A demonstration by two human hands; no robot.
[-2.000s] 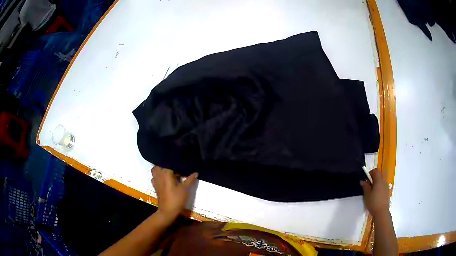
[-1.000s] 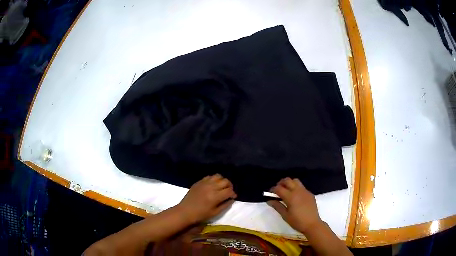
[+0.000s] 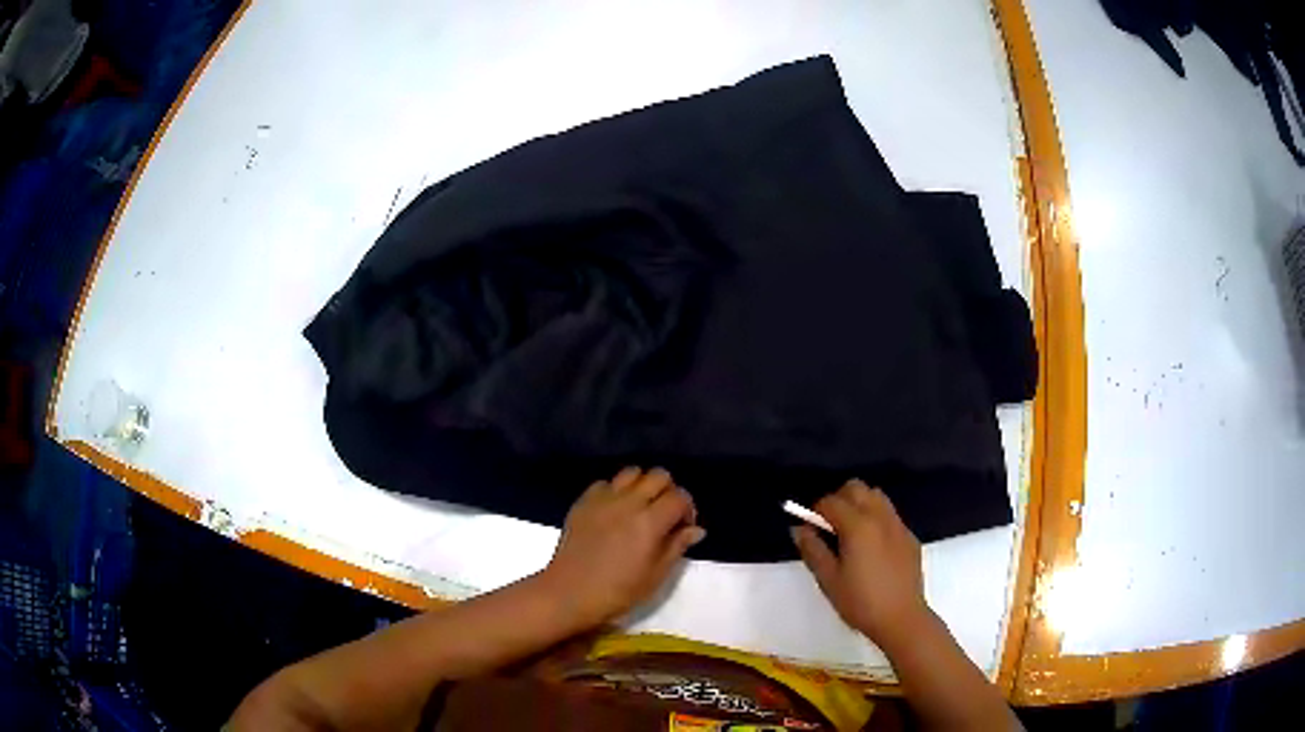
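Observation:
A black garment piece (image 3: 802, 315) lies spread on the white table, with shinier bunched lining (image 3: 558, 343) on its left part and tabs jutting out at its right end. My left hand (image 3: 627, 541) is bare and grips the garment's near edge at the middle, fingers on top and thumb at the edge. My right hand (image 3: 863, 558) is at the same edge, a little to the right, and holds a thin white marking pen (image 3: 809, 516) between its fingers, the tip pointing left over the cloth.
Yellow-orange tape (image 3: 1056, 358) runs along the table joint right of the garment. Dark cloth pieces (image 3: 1216, 43) lie at the far right. A small clear round object (image 3: 129, 419) sits near the table's left corner. Blue crates (image 3: 65, 615) stand at the lower left.
Over two seconds my right hand has moved left with the pen from the garment's right corner to mid edge. My left hand has moved right along the edge. The view has shifted.

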